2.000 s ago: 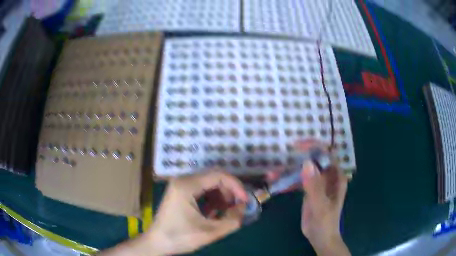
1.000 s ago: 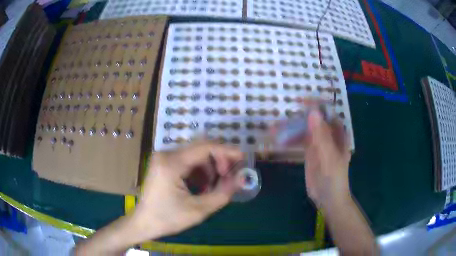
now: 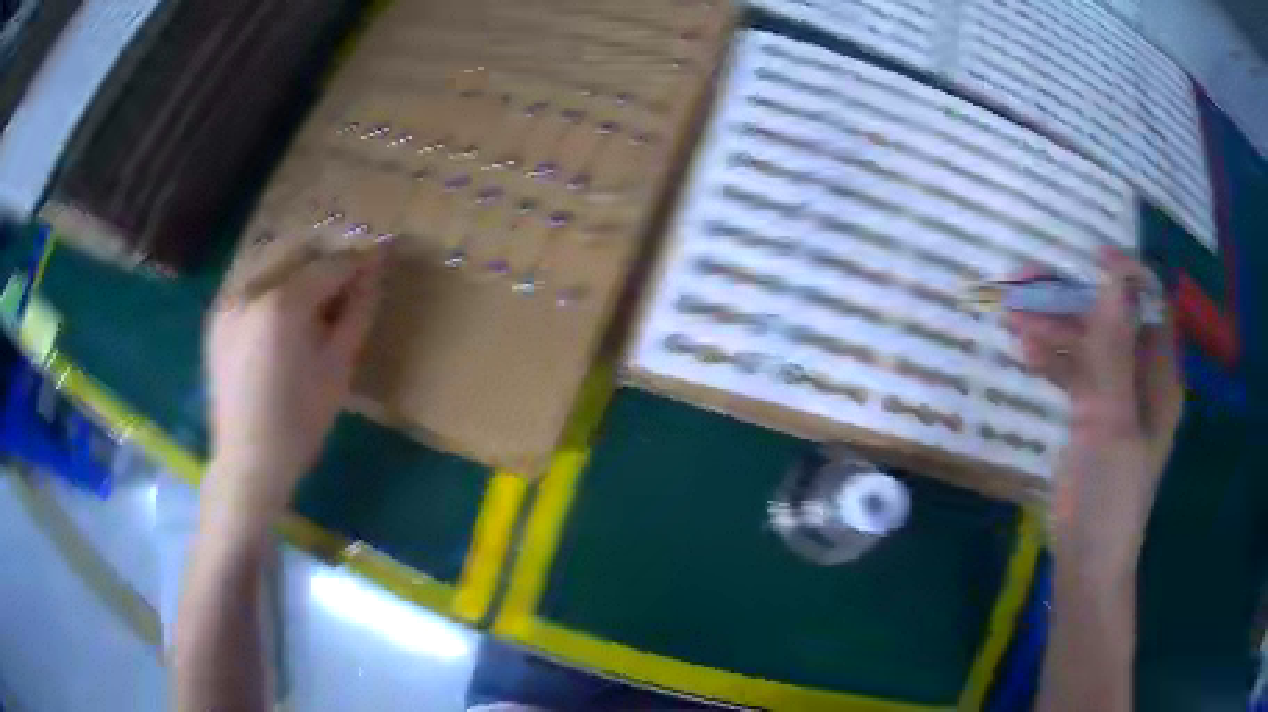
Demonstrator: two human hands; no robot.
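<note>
My left hand [image 3: 285, 348] is over the lower left part of the brown cardboard tray [image 3: 459, 369], fingertips pinched near a row of small round components [image 3: 501, 264]. Blur hides whether it holds one. My right hand [image 3: 1112, 362] holds the slim grey hand tool [image 3: 1050, 295] over the right side of the white slotted tray [image 3: 869, 209]; the tool's gold-coloured tip points left. The dispenser bottle [image 3: 841, 508] with its white round top stands upright on the green mat, just in front of the white tray.
Dark stacked trays [image 3: 209, 118] stand at the far left. More white trays [image 3: 1078, 104] lie behind at the right. Yellow tape [image 3: 549, 501] marks the green mat [image 3: 668, 515] near the front edge. A red label [image 3: 1206, 317] shows at the right.
The view has turned left. My left hand has moved left from beside the bottle to the brown tray. My right hand with the tool has moved away from the bottle.
</note>
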